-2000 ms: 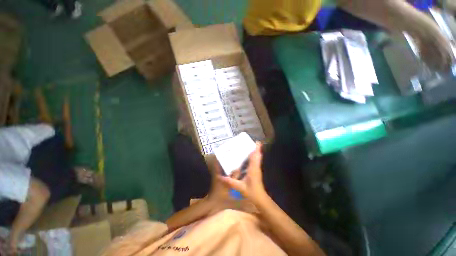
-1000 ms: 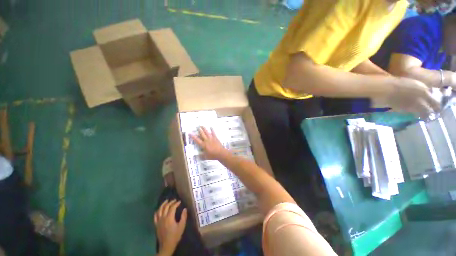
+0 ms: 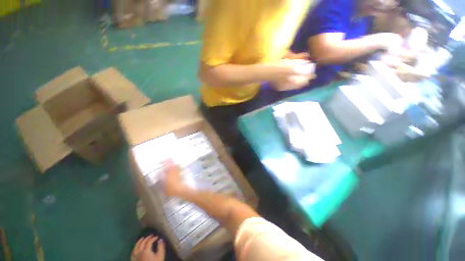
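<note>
The shipping carton (image 3: 160,120) stands low before me with its flap up, holding rows of white product boxes (image 3: 189,220). My right hand (image 3: 175,181) reaches over the left row, inside the carton. It is blurred, and whether it grips a box cannot be told. White box faces show beside and beyond it. My left hand (image 3: 148,249) lies on my dark-clothed knee at the carton's near left corner, with fingers spread and nothing in it; its wrist is cut off by the bottom edge.
An empty carton (image 3: 45,133) with open flaps stands on the floor at left. A green side table (image 3: 298,191) at right bears loose white leaflets (image 3: 307,131) and stacked white boxes (image 3: 363,104). A yellow-shirted person and a blue-shirted person work beyond it. A dark conveyor (image 3: 395,204) is at right.
The view has swung right, so the carton sits further left. My right hand remains over the boxes, now blurred. Two seconds ago both hands held a white box at the carton's near end.
</note>
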